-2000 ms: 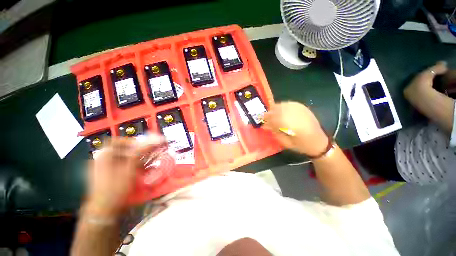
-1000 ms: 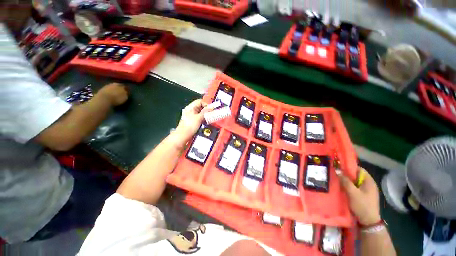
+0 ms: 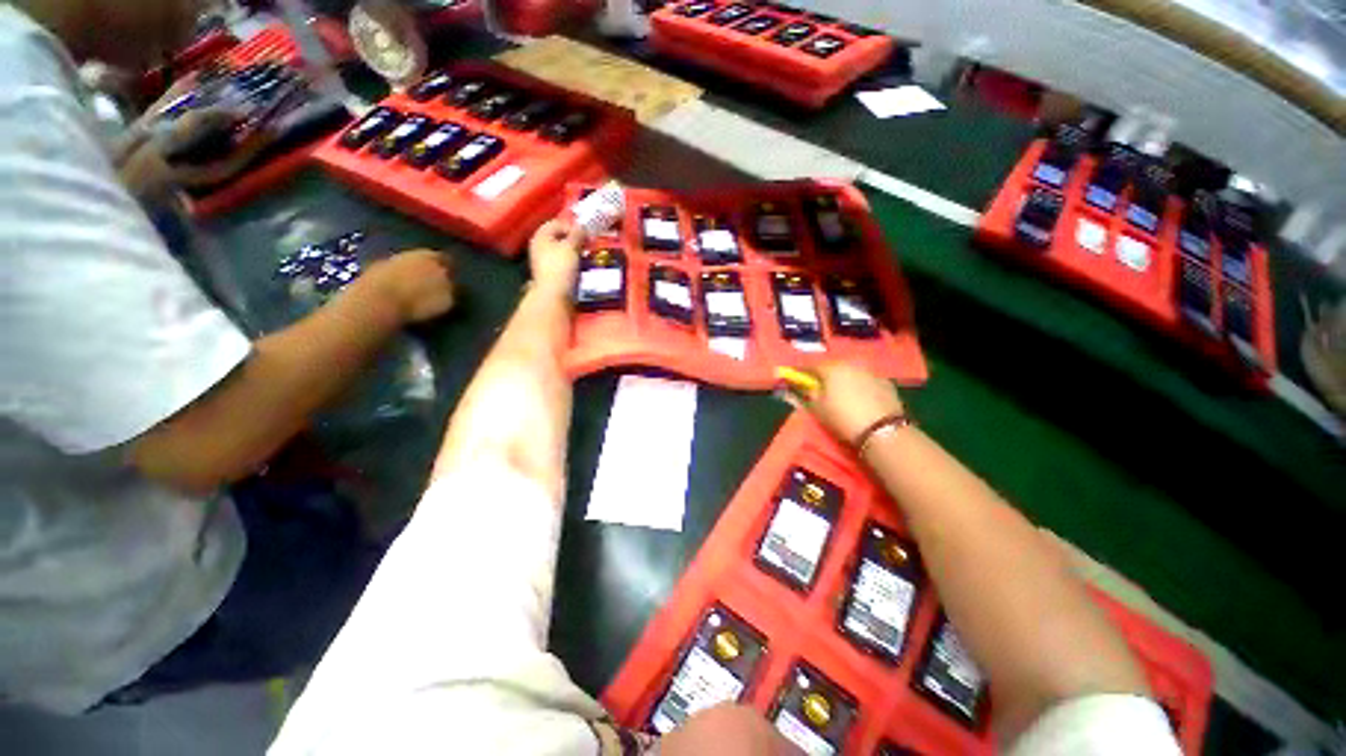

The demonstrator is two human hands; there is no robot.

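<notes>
My left hand [image 3: 555, 259] grips the left edge of a red tray [image 3: 664, 359] and also holds a small white sticker sheet [image 3: 598, 208]. My right hand [image 3: 849, 402] holds the tray's near edge, with a short yellow tool, possibly tweezers [image 3: 799, 381], in its fingers. The tray bends and carries two rows of black units [image 3: 670, 293] with white labels and gold marks. A second red tray [image 3: 650, 665] with similar, larger-looking units [image 3: 799, 529] lies nearer, partly under my right forearm.
A white sheet [image 3: 645, 451] lies on the dark green bench [image 3: 583, 583]. Filled red trays stand at the upper left [image 3: 509, 229], top [image 3: 768, 67] and right [image 3: 1019, 244]. A person's hand [image 3: 418, 284] rests on the bench at left, near small dark pieces [image 3: 323, 262].
The held tray has moved away from my body, up towards the bench's far side. The second tray beneath is now much more exposed, and a white sheet shows on the bench.
</notes>
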